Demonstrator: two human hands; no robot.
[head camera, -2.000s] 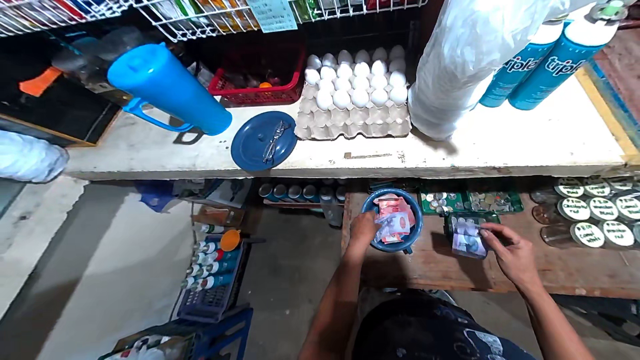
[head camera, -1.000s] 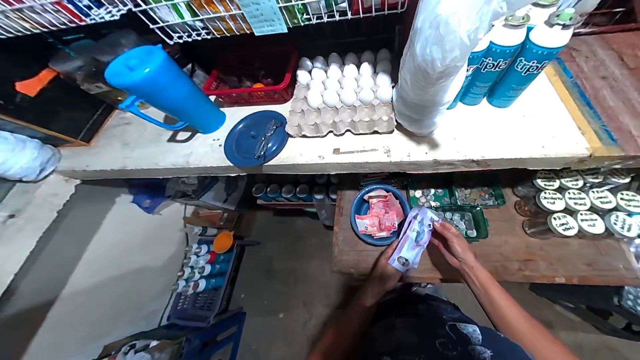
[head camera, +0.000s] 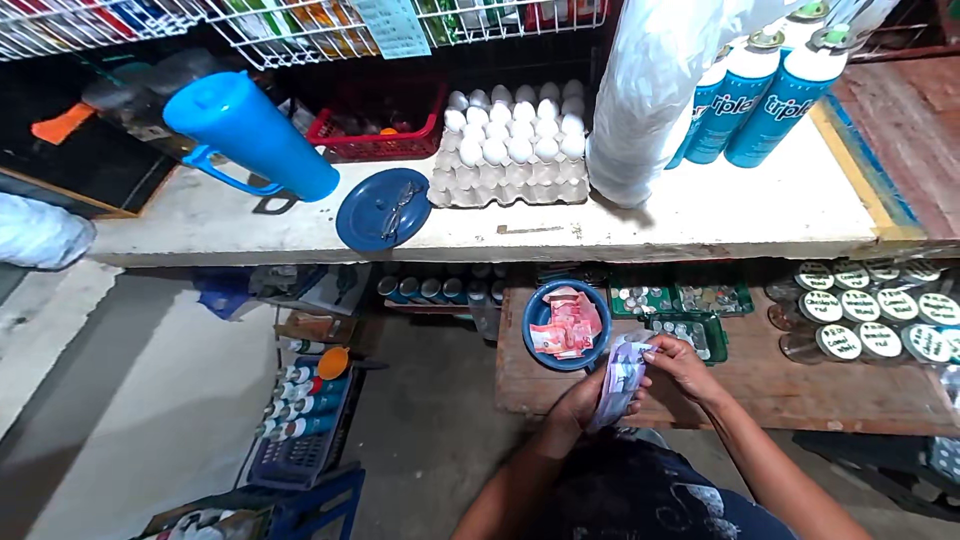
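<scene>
A small stack of purple banknotes (head camera: 622, 379) is held upright-slanted between my hands, over the front edge of the wooden table. My left hand (head camera: 585, 397) grips its lower part, with fingertips showing at the right side. The fingers of my right hand (head camera: 679, 364) pinch its upper right corner. Just left of the notes' top, a blue plastic bowl (head camera: 531, 351) holds reddish banknotes (head camera: 568, 326). Behind my right hand lie green plastic trays (head camera: 718, 339) with coins (head camera: 686, 330) in their compartments.
Jars with labelled lids (head camera: 838, 341) stand at the table's right. Above, a pale ledge (head camera: 750, 225) bears an egg tray (head camera: 510, 180), a blue plate (head camera: 360, 217) with eyeglasses, a blue pitcher (head camera: 255, 135), a plastic bag roll (head camera: 637, 112) and spray cans (head camera: 784, 105). A crate (head camera: 292, 461) stands lower left.
Two seconds ago my left hand was at the bowl and my right at the coin tray with purple notes. Both hands have come together on the purple notes, now away from the tray.
</scene>
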